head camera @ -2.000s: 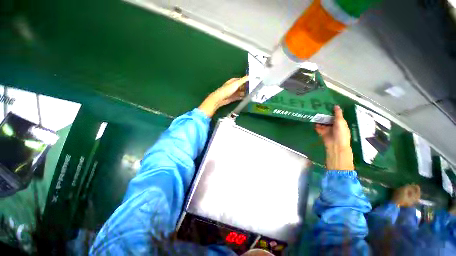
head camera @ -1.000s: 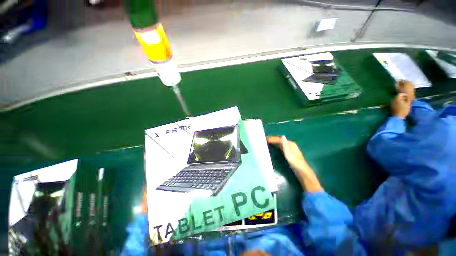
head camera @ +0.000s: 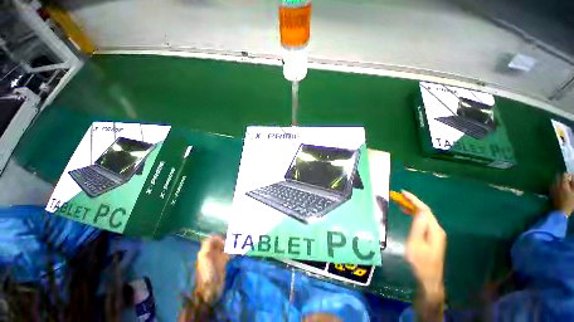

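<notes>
A white and green retail box point(head camera: 302, 195) lies over the scale point(head camera: 381, 170) in the centre, laptop picture and "TABLET PC" facing up. It covers most of the pan and the display. The scale's yellow keys show below its lower right edge. My left hand point(head camera: 212, 267) is at the box's lower left corner, blurred; whether it touches the box is unclear. My right hand point(head camera: 425, 245) is right of the scale, apart from the box, empty, with orange covers on its fingertips.
A stack of boxes point(head camera: 110, 173) lies left of the scale on the green bench point(head camera: 208, 182). The signal tower point(head camera: 294, 38) stands behind the scale. Another box point(head camera: 462, 122) lies on the conveyor point(head camera: 359, 100). People in blue smocks are at the left and right edges.
The box was lifted from the conveyor behind the scale and now lies on the scale. My right hand has moved away from the box's right edge. The view has turned and shifted.
</notes>
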